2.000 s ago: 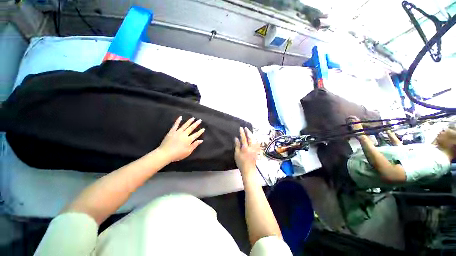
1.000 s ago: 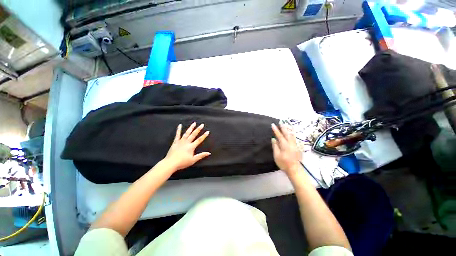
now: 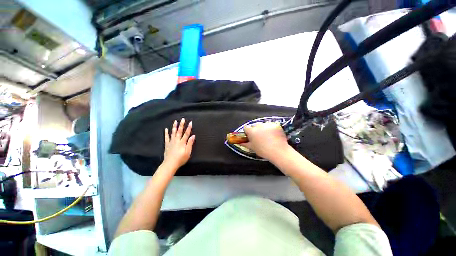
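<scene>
The black trousers (image 3: 210, 117) lie along the padded arm, over the white pressing table (image 3: 280, 60). My right hand (image 3: 267, 140) is closed around the orange-brown handle of the steam iron (image 3: 257, 121), whose pointed plate faces left on the cloth. My left hand (image 3: 178, 145) lies flat on the trousers to the left of the iron, fingers spread, holding nothing. The padded arm under the cloth is hidden.
Thick black hoses (image 3: 345, 60) run from the iron up to the right. The iron rest (image 3: 372, 137) shows crumpled silvery material. A blue post (image 3: 190, 50) stands behind the trousers. A blue tub (image 3: 412, 215) is at lower right, shelves (image 3: 75, 192) at left.
The iron has moved from the rest at the right onto the trousers, now gripped in my right hand. My left hand stays flat on the cloth. The view has shifted left.
</scene>
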